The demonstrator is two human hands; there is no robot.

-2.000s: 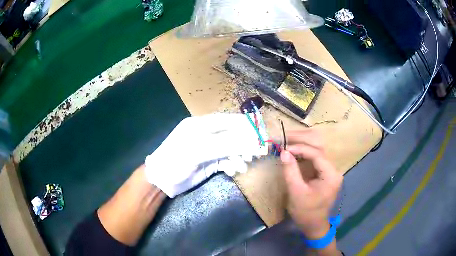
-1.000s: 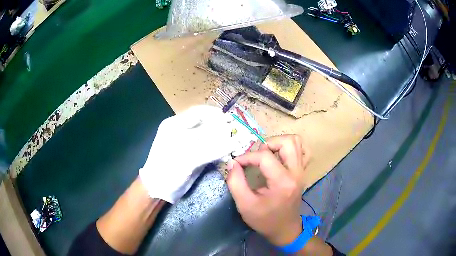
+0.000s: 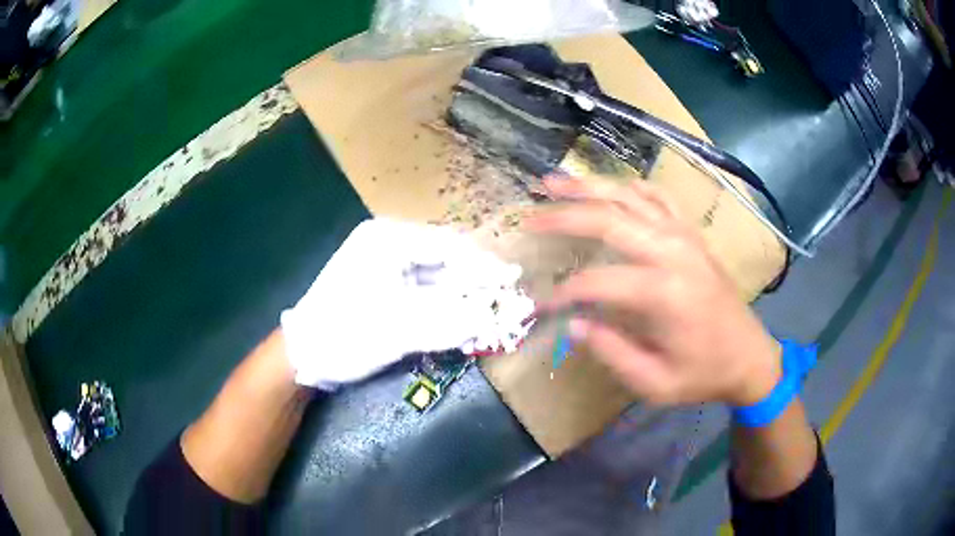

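Note:
My left hand (image 3: 403,304), in a white glove, is closed around a wired board assembly. A green board with a yellow block (image 3: 424,392) sticks out below the gloved fingers, and a bit of red wire shows at the fingertips. The rest of the assembly is hidden in the glove. My bare right hand (image 3: 654,298), with a blue wrist strap (image 3: 777,385), is blurred and lies to the right of the glove with its fingers spread. A small blue-green blur (image 3: 562,345) shows by its thumb; I cannot tell whether the hand holds it.
The soldering iron (image 3: 670,136) rests in its black stand (image 3: 513,115), behind my right hand, on a cardboard sheet (image 3: 356,136) with dark debris. A clear hood (image 3: 492,23) hangs above. Other board assemblies lie at the lower left (image 3: 89,421) and upper right (image 3: 723,40). A green conveyor (image 3: 157,94) runs at left.
My right hand has moved away from the glove, up and to the right, and its fingers have spread. The board with the yellow block now shows below the glove. The dark part above the glove no longer shows.

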